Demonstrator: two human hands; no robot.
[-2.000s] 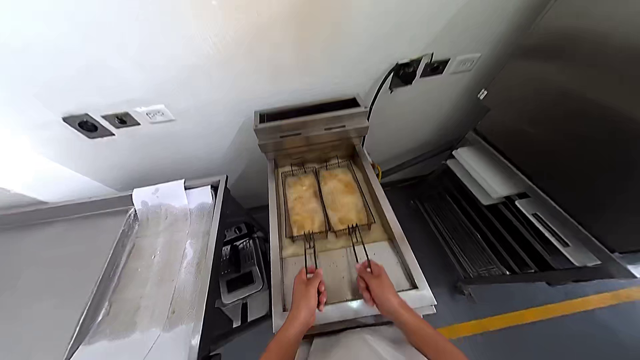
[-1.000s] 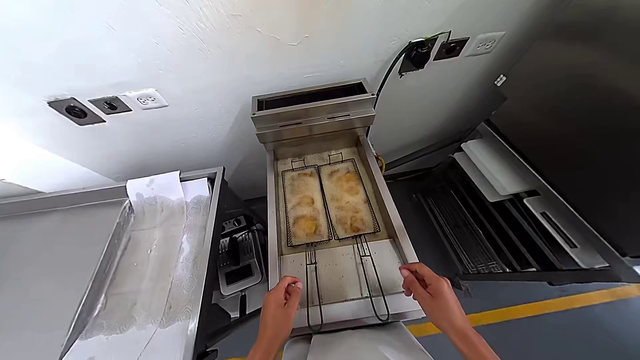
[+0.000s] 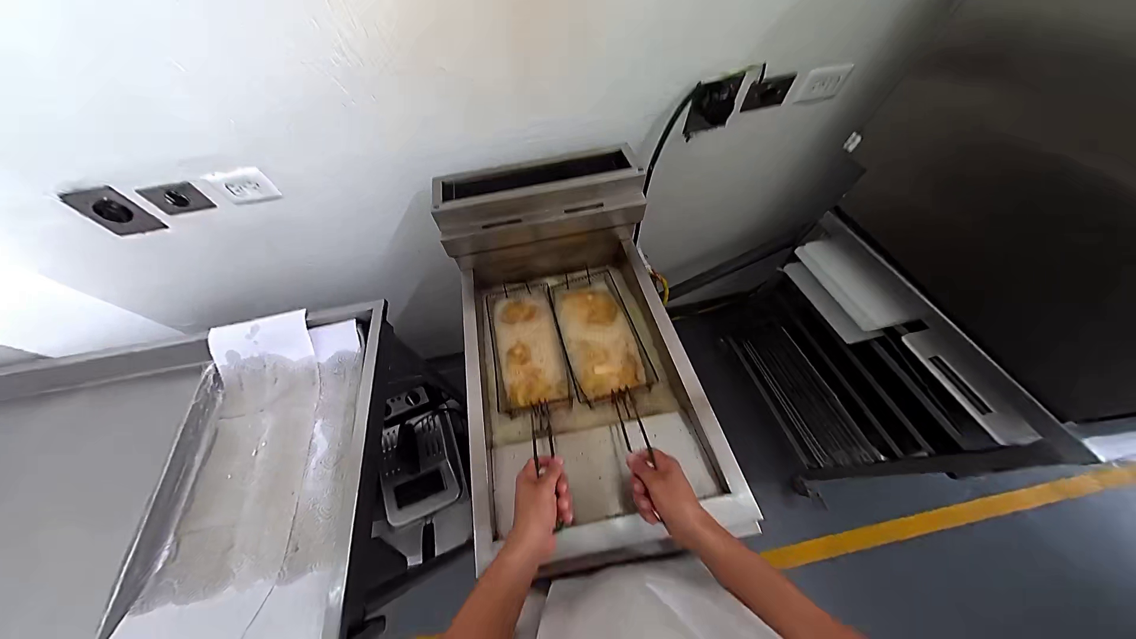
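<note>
Two wire fryer baskets lie side by side in the bubbling oil of a stainless steel deep fryer (image 3: 737, 497). Browned food pieces (image 3: 530, 377) show in the left basket (image 3: 500, 355), and more lie in the right basket (image 3: 641, 342). My left hand (image 3: 540, 497) is closed around the left basket's wire handle (image 3: 543, 430). With my right hand (image 3: 661, 486) I grip the right basket's wire handle (image 3: 632, 422). Both hands are over the fryer's near end.
Left of the fryer is a metal tray (image 3: 169, 497) lined with oil-stained paper (image 3: 266, 444). A black and grey appliance (image 3: 417, 470) sits low between them. To the right stands a dark slatted rack (image 3: 816, 390) with white panels (image 3: 852, 284). Sockets and a black cable (image 3: 667, 133) are on the wall.
One second ago both hands were off the handles, at either side of them; now each holds one. The handles have risen off the fryer's near edge.
</note>
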